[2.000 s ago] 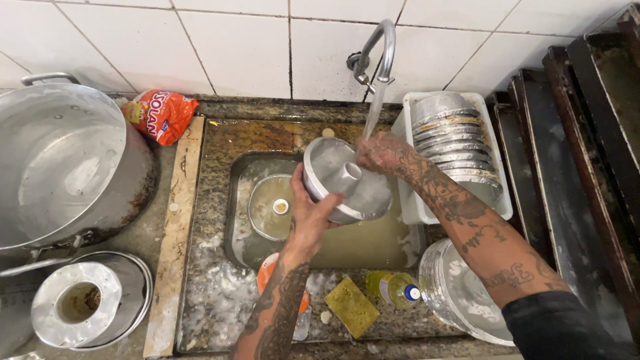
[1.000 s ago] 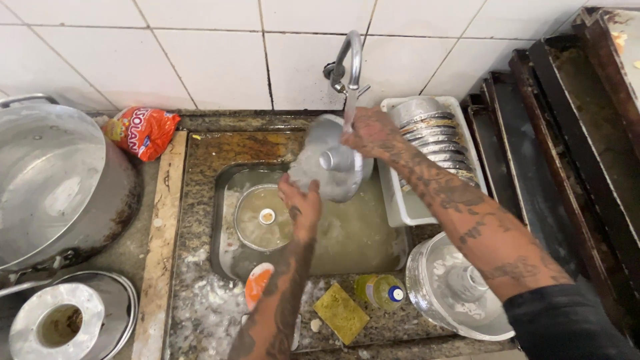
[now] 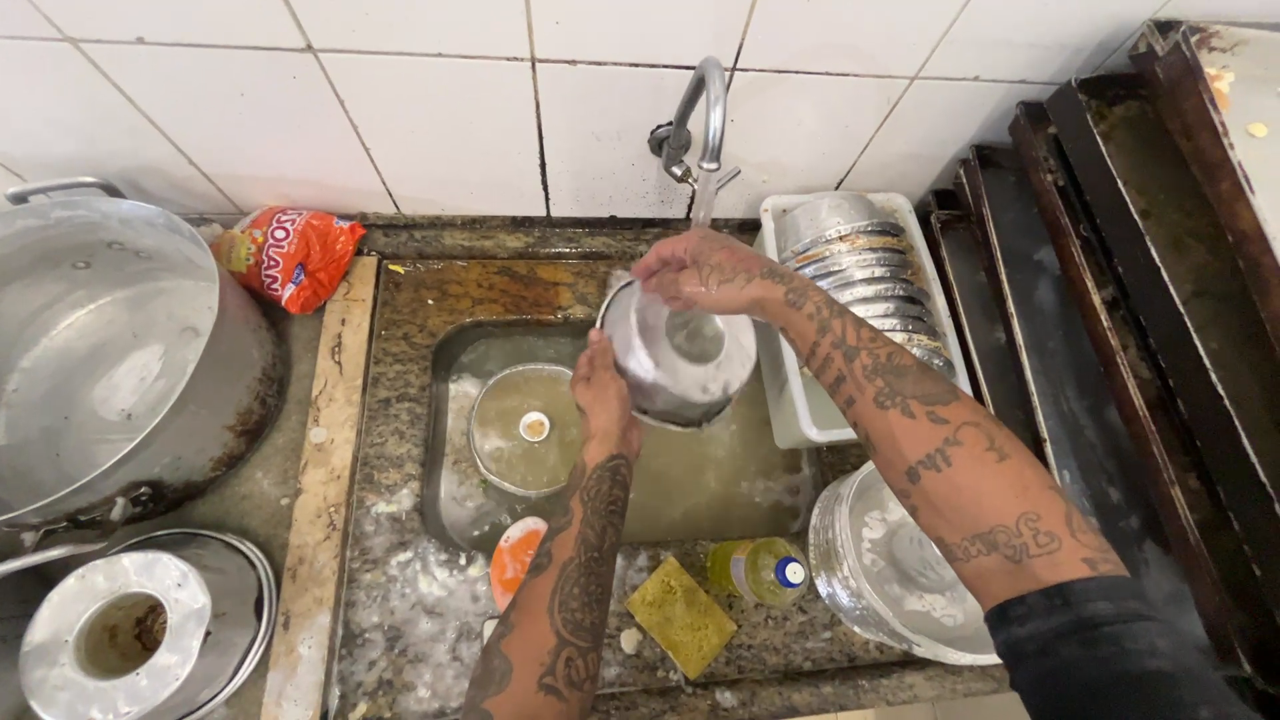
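A metal ring cake pan (image 3: 675,365) is held over the sink, its outer base turned toward me. My left hand (image 3: 605,395) grips its left rim. My right hand (image 3: 705,275) lies at its upper edge beneath the faucet (image 3: 708,110), from which water runs onto this hand; whether its fingers grip the rim is not plain. Another ring pan (image 3: 525,430) sits in the cloudy water of the sink (image 3: 815,490). In front of the sink are a yellow sponge (image 3: 682,615), a bottle of yellow-green liquid (image 3: 757,570) and an orange and white object (image 3: 517,560).
Stacked ring pans (image 3: 910,570) stand right of the bottle. A white plastic tub (image 3: 820,420) holds several metal pans. Dark baking trays (image 3: 1060,320) lean at the right. At left are a large aluminium pot (image 3: 110,350), an orange plastic packet (image 3: 300,255) and more ring pans (image 3: 115,635).
The held pan has been turned over, from its inside facing me to its outer base. My right hand has moved from beside the faucet to the pan's upper edge.
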